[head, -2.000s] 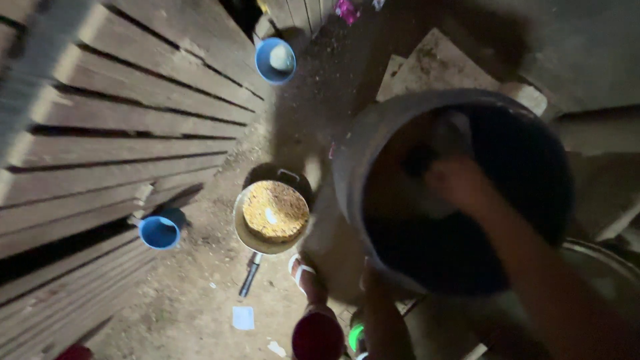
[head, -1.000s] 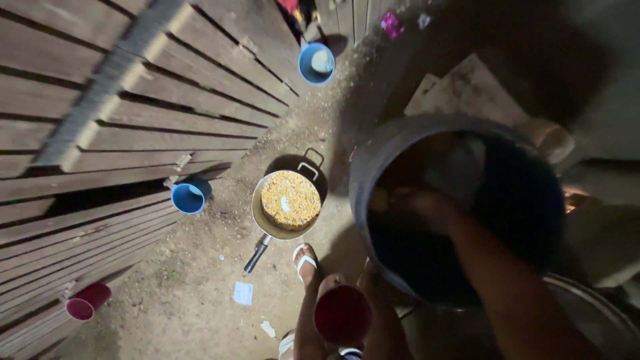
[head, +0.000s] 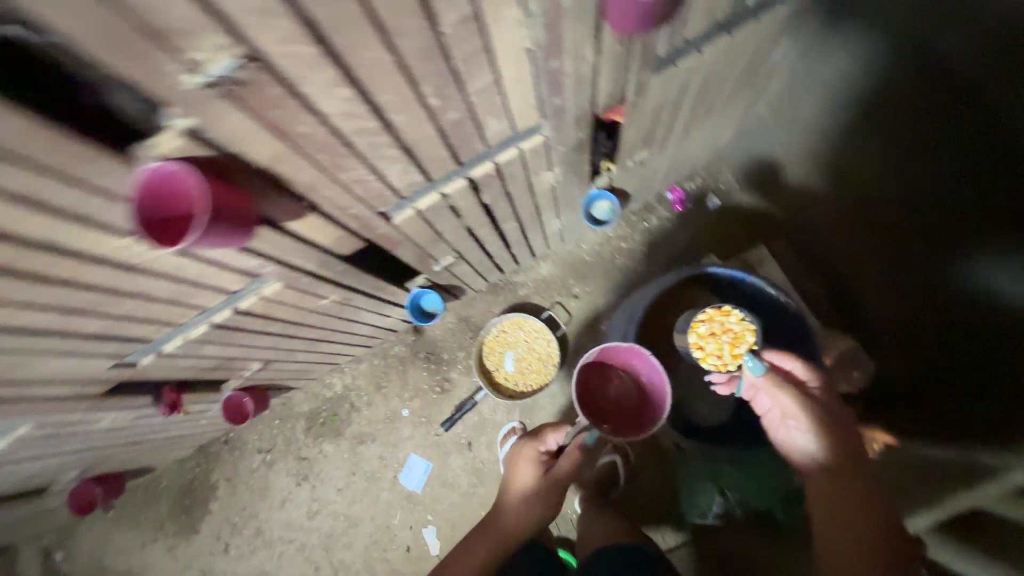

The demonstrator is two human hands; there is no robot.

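Observation:
My left hand [head: 552,464] grips the handle of a pink plastic cup [head: 622,392], whose visible inside shows no grain. To its right, my right hand [head: 792,400] holds a small round container filled with yellow corn kernels [head: 722,338], over the mouth of a large dark blue barrel [head: 784,300]. Left of the pink cup, a metal pan [head: 482,376] with a black handle and a wire loop sits on the dirt floor. It is full of corn kernels [head: 520,356], with a small pale object lying on them.
Wooden slat pens [head: 360,184] line the left and top. Blue cups [head: 424,306] and pink cups [head: 172,204] hang on the slats. My sandalled feet [head: 510,440] stand below the pan. A pale blue scrap [head: 415,473] lies on the dirt floor [head: 312,480].
My right hand has come up out of the barrel and now shows a container full of corn. The pink cup has moved up beside the barrel. The view takes in more of the pens.

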